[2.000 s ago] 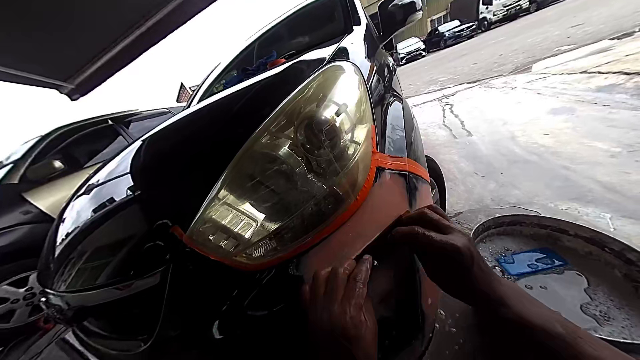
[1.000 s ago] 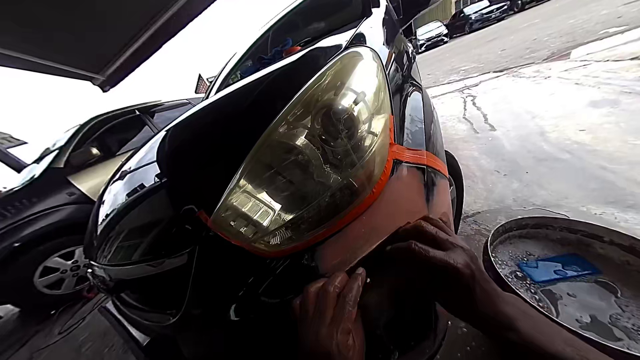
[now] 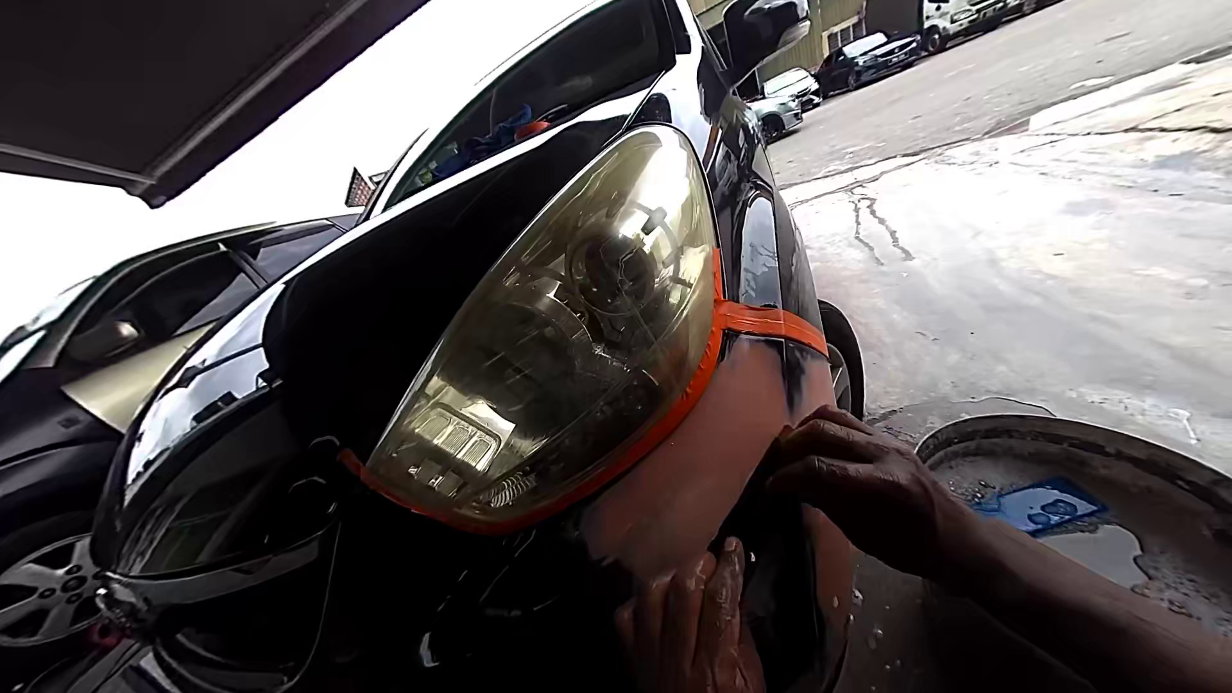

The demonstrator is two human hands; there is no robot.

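Note:
A yellowed headlight (image 3: 568,346) fills the middle of the black car's front. Orange masking tape (image 3: 674,414) runs along its lower and outer edge, with a strip across to the side. Below it, the bumper has a dull reddish-brown patch (image 3: 683,452) beside glossy black paint. My left hand (image 3: 688,621) rests on the bumper at the patch's lower edge, wet, fingers extended, with nothing visible in it. My right hand (image 3: 857,481) lies at the patch's right edge with its fingers bent against the panel; whether it holds something under the fingers is hidden.
A round tub (image 3: 1184,462) of sudsy water stands at the right, near my right forearm, with a blue flat object (image 3: 1039,505) in it. Another dark car (image 3: 115,356) stands at the left. A dark overhead panel (image 3: 192,87) is at the upper left. Wet concrete (image 3: 1020,260) lies beyond the tub.
Both hands stay at the lower and right edges of the reddish-brown patch, with only slight shifts. Tape and tub look the same.

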